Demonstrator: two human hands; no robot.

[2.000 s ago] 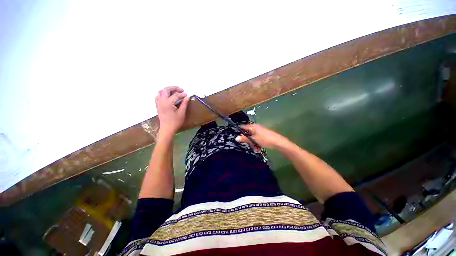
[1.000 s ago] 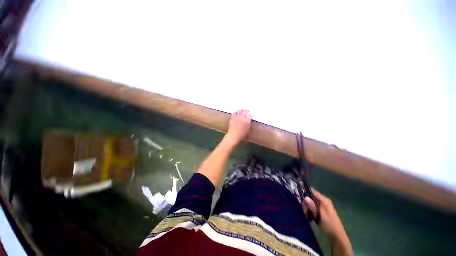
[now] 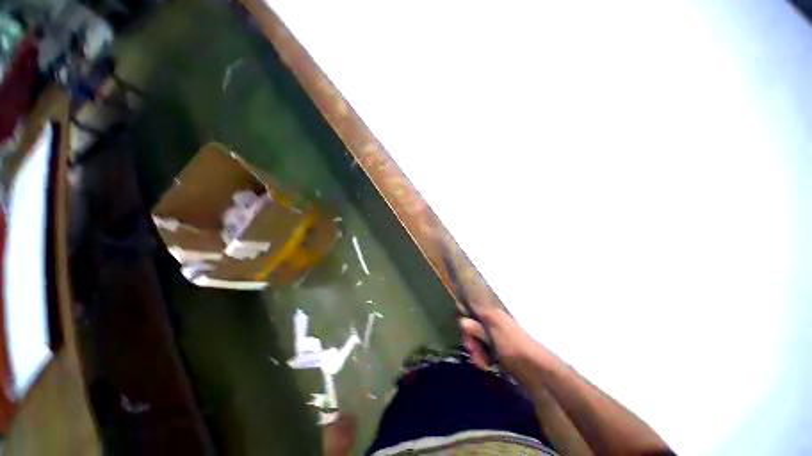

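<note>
My right hand (image 3: 500, 340) is shut on the black shears (image 3: 452, 274) at the table's near edge. The blades point away from me and lie over the brown wooden edge (image 3: 383, 165); blur hides whether they are open. The large white paper (image 3: 588, 169) covers the table top, its border running beside the shears. My left hand (image 3: 338, 435) is a small blurred patch at the bottom of the picture, over the floor; its fingers cannot be made out.
A brown cardboard box (image 3: 200, 191) with yellow tape and white scraps stands on the green floor. White paper offcuts (image 3: 325, 356) lie near it. A second wooden surface (image 3: 53, 419) with a long white sheet (image 3: 31, 258) is at the far left. Blurred clutter is at the upper left.
The view has swung left, bringing the box and offcuts closer to the middle. My left hand has left the table edge and dropped low. My right hand, with the shears, is now at the edge.
</note>
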